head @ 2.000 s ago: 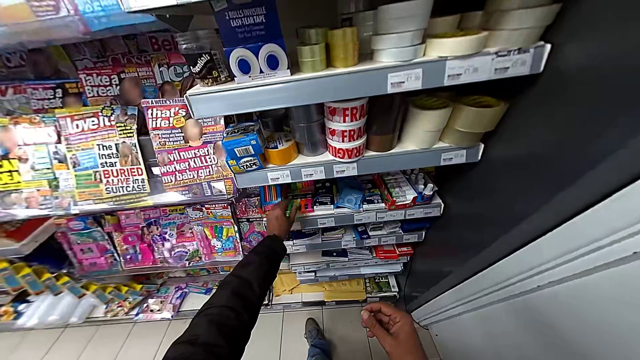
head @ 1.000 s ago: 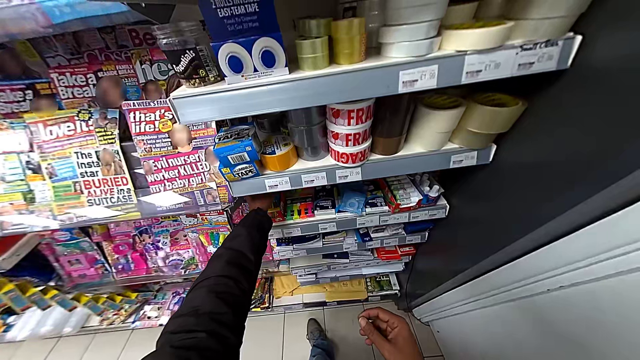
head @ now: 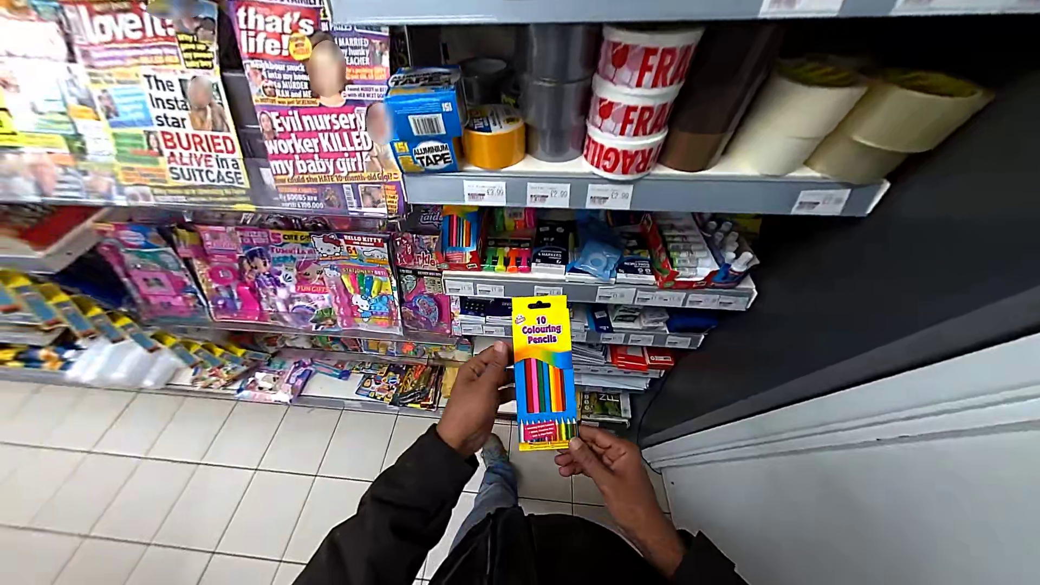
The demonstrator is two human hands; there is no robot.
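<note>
A flat pack of colouring pencils [head: 544, 382], yellow and blue with a hang hole at its top, is held upright between my two hands. My left hand [head: 478, 394] grips its left edge, thumb near the front. At the lower right corner, my right hand [head: 605, 459] pinches the pack between thumb and fingers. Behind and above it, a shelf holds another pack with coloured pencils on it [head: 461, 236], highlighters [head: 507, 257] and a blue packet [head: 597, 253].
Above is a grey shelf [head: 699, 188] with rolls of red-and-white fragile tape [head: 635, 97], clear tape and boxed aluminium tape [head: 424, 122]. Magazines [head: 317, 114] fill racks at left. A dark panel and a white wall [head: 853, 487] stand at right; the floor is tiled [head: 203, 479].
My left hand has come back from the stationery shelf and now holds the pencil pack. My right hand, which held nothing visible before, has taken hold of the pack's lower corner.
</note>
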